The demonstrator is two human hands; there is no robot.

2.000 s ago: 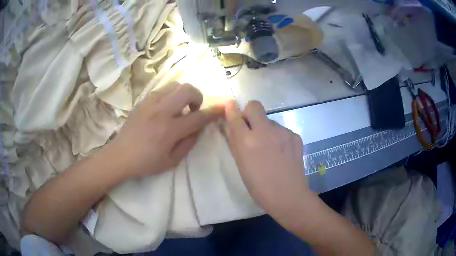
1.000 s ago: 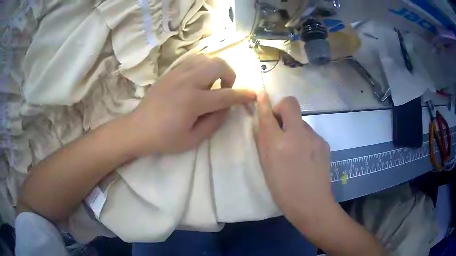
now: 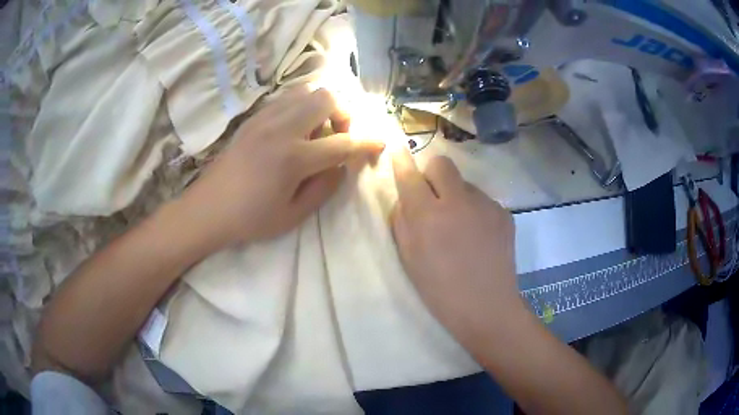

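A cream garment piece (image 3: 324, 300) drapes over the table's front edge towards the lap. My left hand (image 3: 279, 158) holds its upper edge between thumb and fingers, just left of the needle area. My right hand (image 3: 454, 227) has its fingertips on the same edge, close beside the left fingertips. The sewing machine (image 3: 559, 57) with a bright lamp stands just beyond my fingers. The presser foot area (image 3: 405, 105) is partly lost in glare. A white care label (image 3: 152, 328) shows at the cloth's lower left.
Gathered cream pieces (image 3: 89, 138) are heaped at left. At right lie orange-handled scissors (image 3: 703, 235), a dark pad (image 3: 651, 215) over the table edge, a white scrap (image 3: 648, 130) and a thin metal arm (image 3: 579, 150). The ruler-marked edge (image 3: 600, 284) crosses the right side. More cloth (image 3: 648, 365) shows below it.
Both hands and the held fabric edge are now closer to the needle area. The draped cloth is more spread and reaches lower in the picture. The camera view has also shifted.
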